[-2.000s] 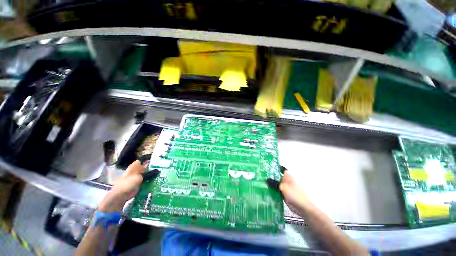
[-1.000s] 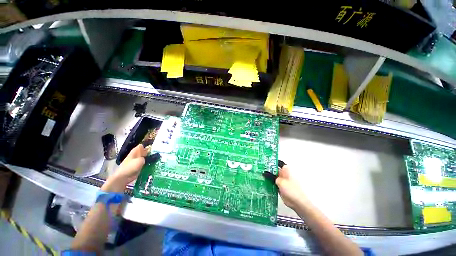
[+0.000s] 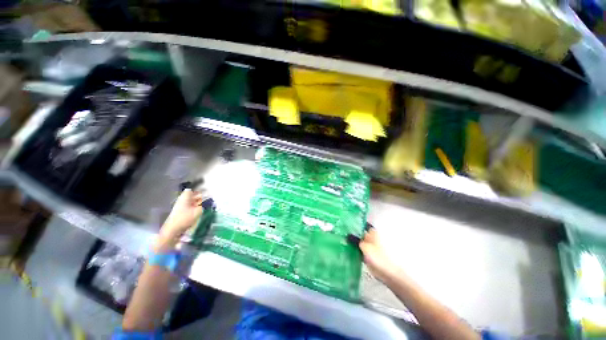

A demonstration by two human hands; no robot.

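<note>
The large green circuit board (image 3: 292, 226) lies tilted in the picture over the metal-railed line in front of me, with strong glare on its upper left. My left hand (image 3: 184, 214), with black finger cots and a light blue wrist strap, grips its left edge. My right hand (image 3: 373, 252), also with black finger cots, grips its right edge. The frame is blurred, so fine parts on the board cannot be told. Whether the board touches the rails is unclear.
A black bin of shiny parts (image 3: 100, 133) stands at the left. Yellow strip stacks (image 3: 406, 141) and a short yellow-orange stick (image 3: 445, 162) are on the green shelf behind. Another green board (image 3: 577, 265) is at the right edge. Clear plastic bags (image 3: 116, 269) lie in a floor bin.
The view has swung, so the shelf items sit further right and lower. Both hands still hold the board's side edges. Glare now covers its upper left, and the small parts tray no longer shows clearly.
</note>
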